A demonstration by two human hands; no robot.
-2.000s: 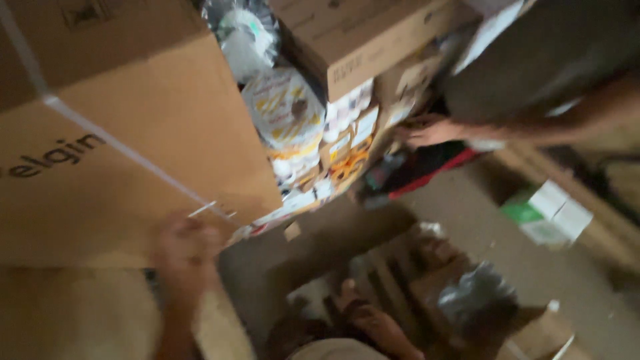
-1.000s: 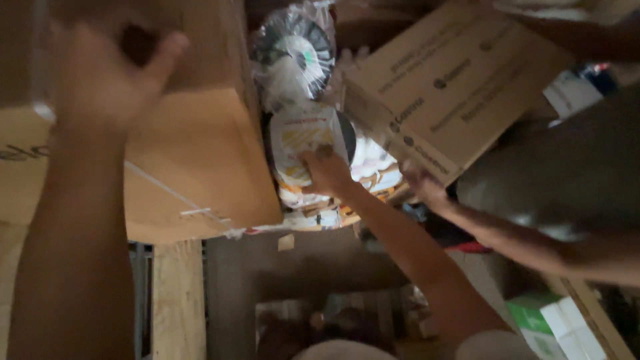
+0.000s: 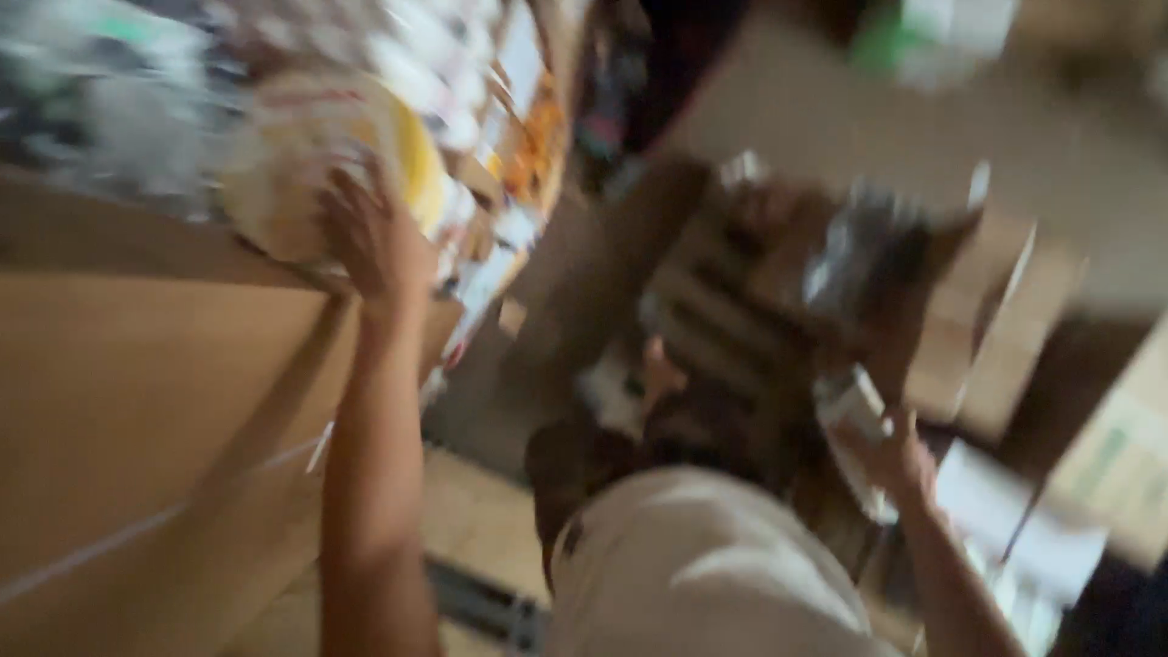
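Note:
My left hand (image 3: 370,228) lies with spread fingers against the face of a round, yellow-and-white wrapped package (image 3: 287,182). Beside that package are clear-plastic-wrapped items (image 3: 137,119) and mixed small goods (image 3: 511,146). On the right and lower down, my right hand (image 3: 903,465) grips a flat, whitish package (image 3: 849,411); blur hides what it is exactly. A large cardboard carton (image 3: 164,383) with a light strap stands just below and left of the round package.
Beneath my right hand's side are a slatted wooden pallet (image 3: 721,319), an open cardboard box (image 3: 967,338) and a dark plastic-wrapped bundle (image 3: 858,255). A white-and-green box (image 3: 949,36) sits on the floor at upper right. My feet are near the pallet.
My left hand has moved from above the large carton onto the round package. My right hand has left that package and holds a whitish one. Another person's hands and their carton have left the strongly turned view.

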